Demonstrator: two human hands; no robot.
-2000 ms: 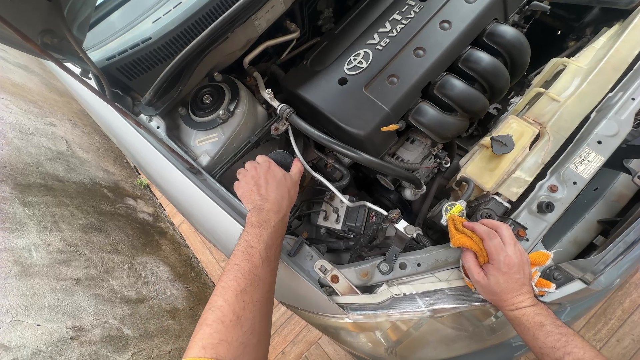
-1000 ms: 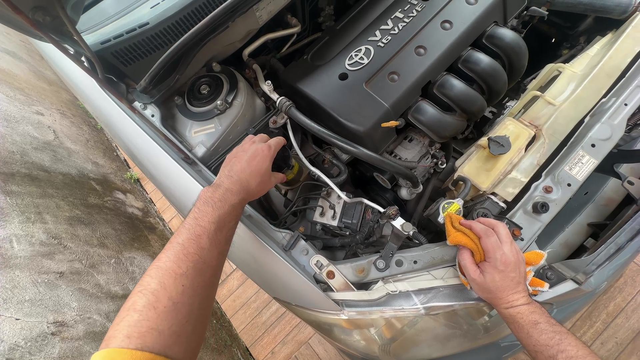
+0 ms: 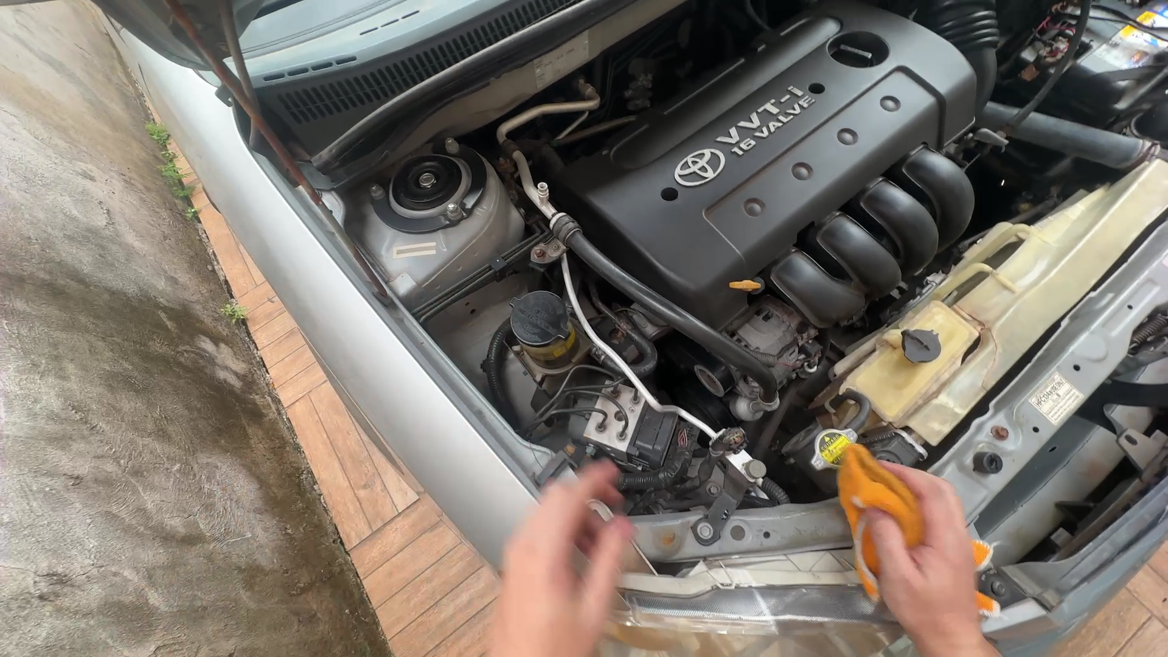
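Note:
My left hand (image 3: pixel 566 566) is blurred above the headlight corner of the car, fingers apart, holding nothing. My right hand (image 3: pixel 926 557) grips an orange cloth (image 3: pixel 876 502), whose upper end lies close to the radiator cap (image 3: pixel 832 448) with its yellow label. Behind my left hand sits the power steering fluid reservoir (image 3: pixel 542 328) under its black cap, beside the ABS unit (image 3: pixel 611 424) with metal lines. A black Toyota engine cover (image 3: pixel 785 155) spans the upper middle, with the yellow dipstick handle (image 3: pixel 745 286) at its lower edge.
A cream coolant reservoir (image 3: pixel 912 360) with a black cap stands right of the engine. The strut tower (image 3: pixel 438 210) is at left. Along the left run the silver fender (image 3: pixel 365 319), a tiled floor (image 3: pixel 347 456) and a rough wall (image 3: pixel 137 411). A thin rod (image 3: pixel 283 155) rises at upper left.
My left hand has moved from the fluid reservoir down toward the headlight, uncovering the black cap. My right hand keeps the orange cloth near the radiator cap.

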